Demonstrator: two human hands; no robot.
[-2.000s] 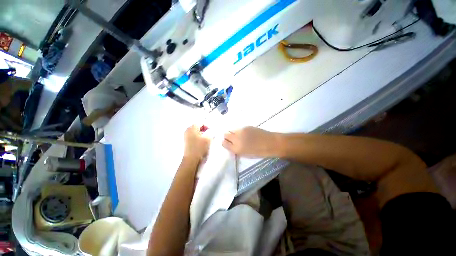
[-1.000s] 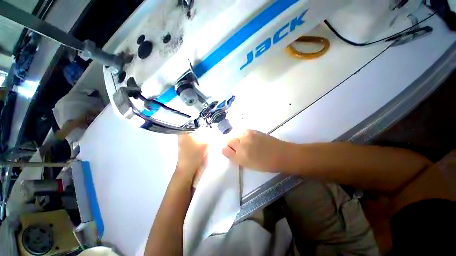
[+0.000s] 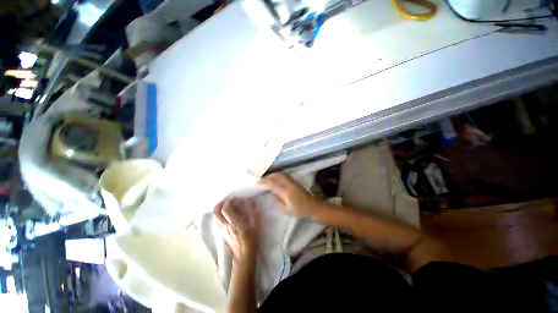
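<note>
White and cream fabric (image 3: 177, 257) hangs over the table's front edge onto my lap, with a cream fold at the left and a bright white part on the table. My left hand (image 3: 238, 223) is on the fabric over my lap, fingers curled on it. My right hand (image 3: 289, 192) pinches the fabric's edge just below the table edge, right of my left hand. The sewing machine's needle area (image 3: 300, 27) is at the top, away from both hands; glare hides the fabric's far part.
The white table (image 3: 391, 79) has a grey front edge. A yellow-orange loop (image 3: 416, 8) and a thin dark tool (image 3: 520, 27) lie at the upper right. A blue strip (image 3: 151, 116) is at the table's left end. A cream-yellow machine (image 3: 92, 142) stands at the left.
Both hands have moved from beside the needle down to my lap. The view has tilted down, so the machine head is mostly out of view and more cream fabric shows.
</note>
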